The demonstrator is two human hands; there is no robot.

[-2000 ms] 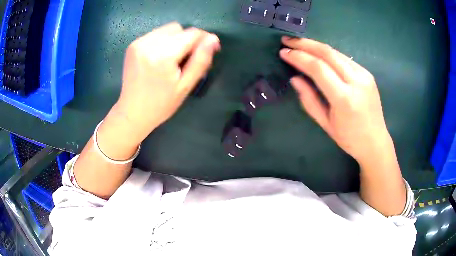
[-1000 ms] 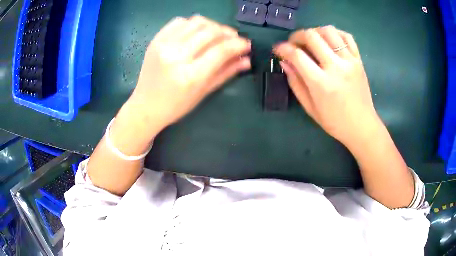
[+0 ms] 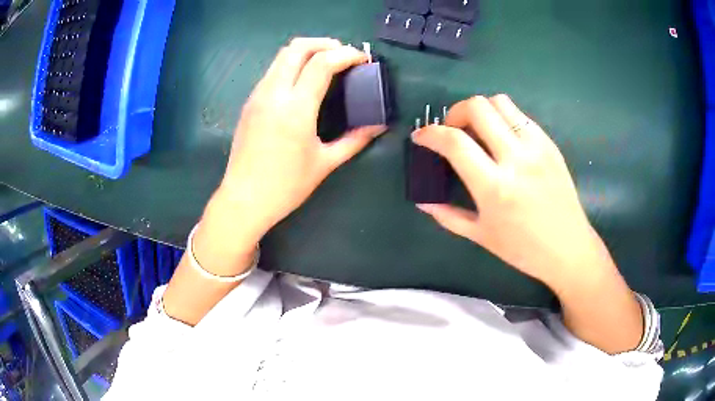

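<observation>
My left hand (image 3: 286,129) grips a black power adapter (image 3: 366,95) between thumb and fingers, its side facing up and silver pins at its far end. My right hand (image 3: 509,176) grips black adapters (image 3: 426,171) at the bench centre, with several pins pointing away from me; two units seem to lie together, but my fingers hide part of them. Beyond the hands, a block of black adapters (image 3: 424,30) stands pins up at the top edge, cut off by the frame.
A blue bin (image 3: 139,110) at left holds rows of adapters (image 3: 74,74). Another blue bin (image 3: 703,235) is cut off at right. A small pale speck (image 3: 673,32) lies near it. Stacked blue bins (image 3: 125,274) and a metal frame (image 3: 47,329) are at lower left.
The two loose adapters seen apart in the middle are no longer there. My left hand now clearly holds an adapter, and my right hand has moved nearer me, closed around adapters.
</observation>
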